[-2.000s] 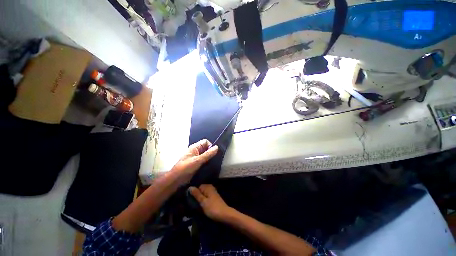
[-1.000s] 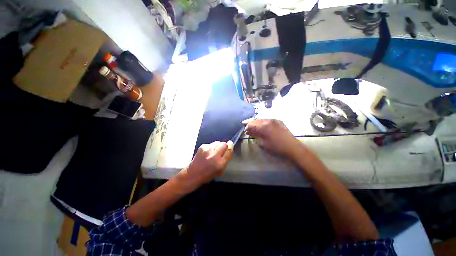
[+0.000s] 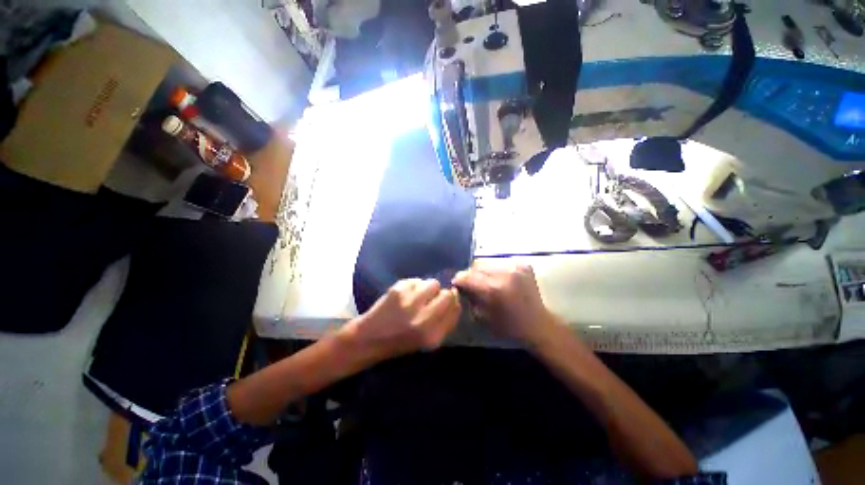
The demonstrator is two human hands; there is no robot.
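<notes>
A dark garment panel (image 3: 417, 223) lies on the white machine table, running from beside the needle area to the table's front edge. My left hand (image 3: 414, 313) and my right hand (image 3: 500, 299) are close together near the front edge. Their fingertips pinch the panel's right edge between them. The presser foot and needle area (image 3: 495, 188) is above and right of the hands, at the left end of the sewing machine head (image 3: 616, 104). The cloth between the fingers is mostly hidden.
Dark metal snips (image 3: 615, 218), a white stick (image 3: 707, 220) and a red-handled tool (image 3: 745, 254) lie to the right. At left are a cardboard box (image 3: 85, 114), a bottle (image 3: 211, 152), a phone (image 3: 218, 194) and a black cloth stack (image 3: 180, 303). A bright lamp glares behind the panel.
Both hands have moved down toward the table's front edge and closer together. The panel's right edge has come down with them, and it lies flatter near the needle.
</notes>
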